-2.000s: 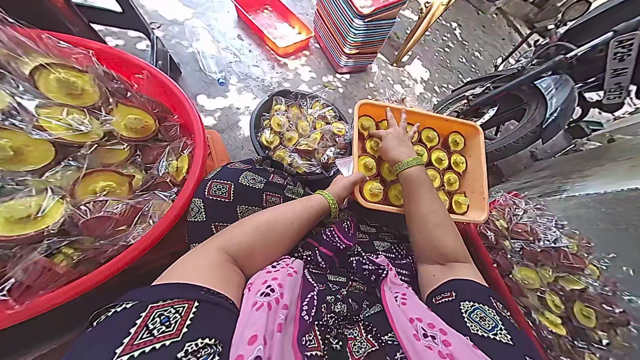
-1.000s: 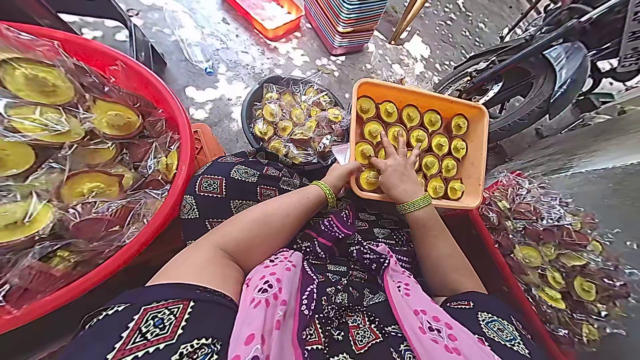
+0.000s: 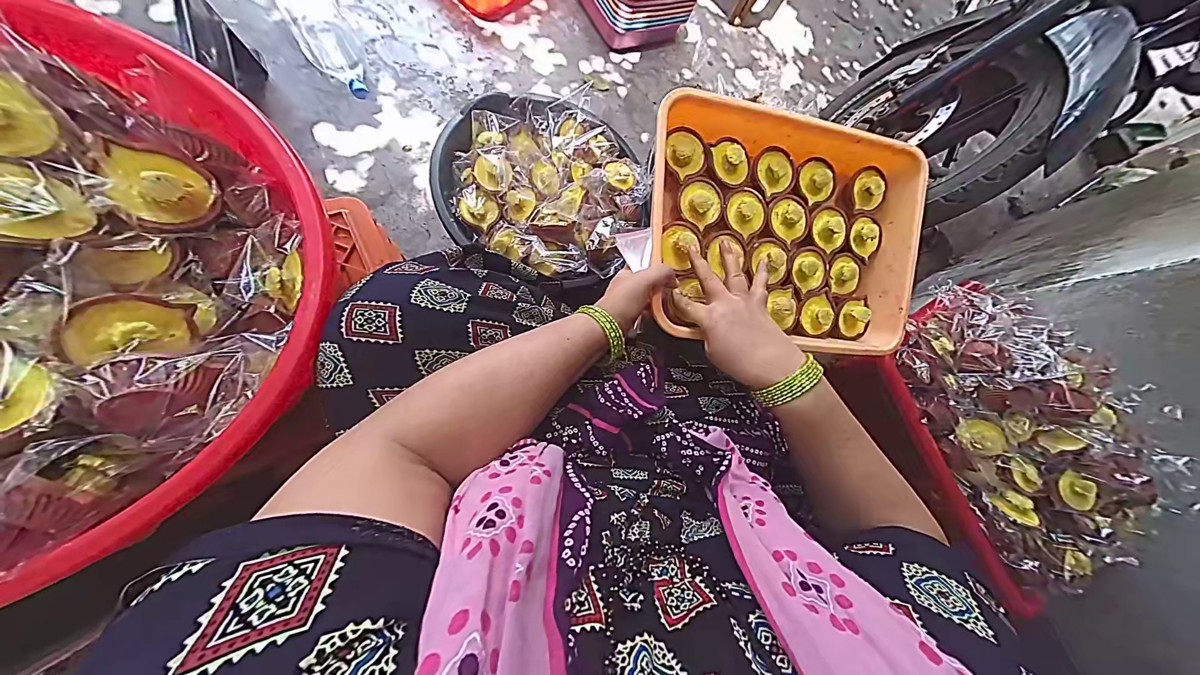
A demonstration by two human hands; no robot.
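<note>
An orange plastic tray (image 3: 886, 281) rests tilted by my lap, with rows of small clay lamps filled with yellow wax (image 3: 788, 219) standing in it. My left hand (image 3: 639, 291) grips the tray's left edge, and a piece of clear plastic film (image 3: 635, 249) shows beside its fingers. Spread over the lamps at the tray's lower left, my right hand (image 3: 741, 319) touches some of them with its fingertips. Whether it grips one cannot be told. Left of the tray, a dark tub (image 3: 444, 178) holds several wrapped lamps (image 3: 544, 178).
A large red tub (image 3: 314, 234) heaped with wrapped lamps fills the left side. More wrapped lamps lie in a red container (image 3: 947, 469) at the right. An orange crate (image 3: 356, 239), a plastic bottle (image 3: 328, 47), stacked trays (image 3: 637, 23) and a parked motorcycle's wheel (image 3: 994, 112) surround me.
My right hand has moved from the upper part of the tray down to its lower left, and its fingers are spread there. My left hand has stayed at the tray's edge.
</note>
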